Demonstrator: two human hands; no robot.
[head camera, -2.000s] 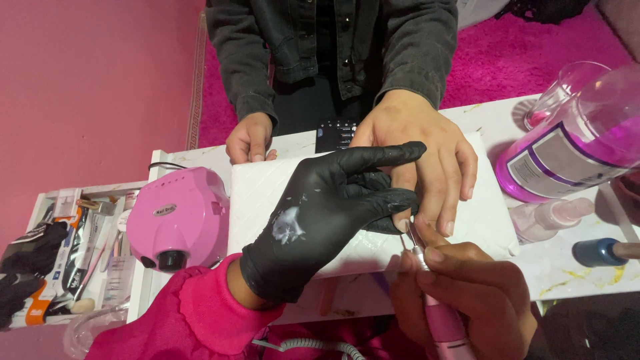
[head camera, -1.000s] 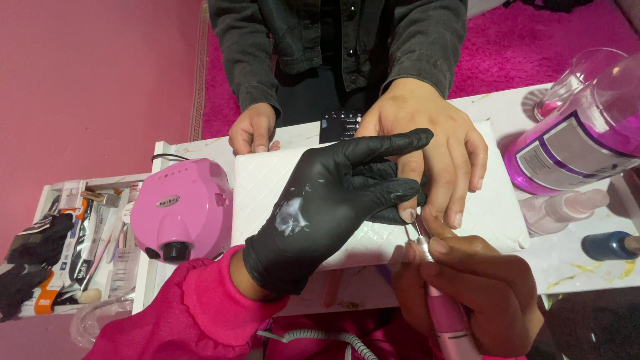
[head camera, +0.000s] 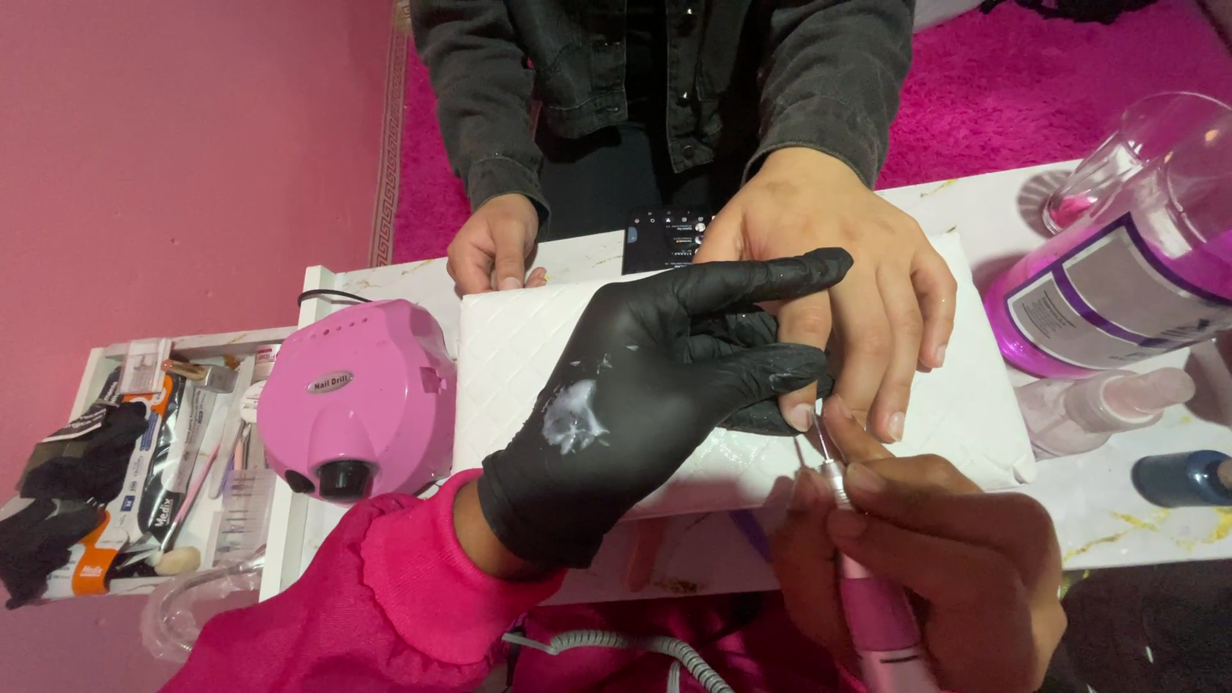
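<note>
My left hand (head camera: 654, 375), in a black glove with a whitish smear on its back, grips one finger of another person's hand (head camera: 847, 250) over a white quilted hand rest (head camera: 962, 414). That person's other hand (head camera: 498, 243) lies at the back edge of the rest. My right hand (head camera: 924, 549), ungloved, holds a pink nail drill handpiece (head camera: 878, 616) like a pen. Its thin metal bit (head camera: 821, 433) points up at the tip of the held finger; whether it touches the nail, I cannot tell. A pink nail drill unit (head camera: 361, 399) stands left of the rest.
On the right stand a large bottle of pink liquid (head camera: 1107, 298), a glass (head camera: 1097, 178), a pump bottle (head camera: 1097, 409) and a dark blue bottle (head camera: 1179, 478). A phone (head camera: 664, 241) lies behind the rest. An open drawer (head camera: 226, 342) holds supplies at left. A coiled cord (head camera: 626, 640) hangs in front.
Both of my hands stay at the other person's finger, with the handpiece still held. The bit's angle at the fingertip has shifted slightly.
</note>
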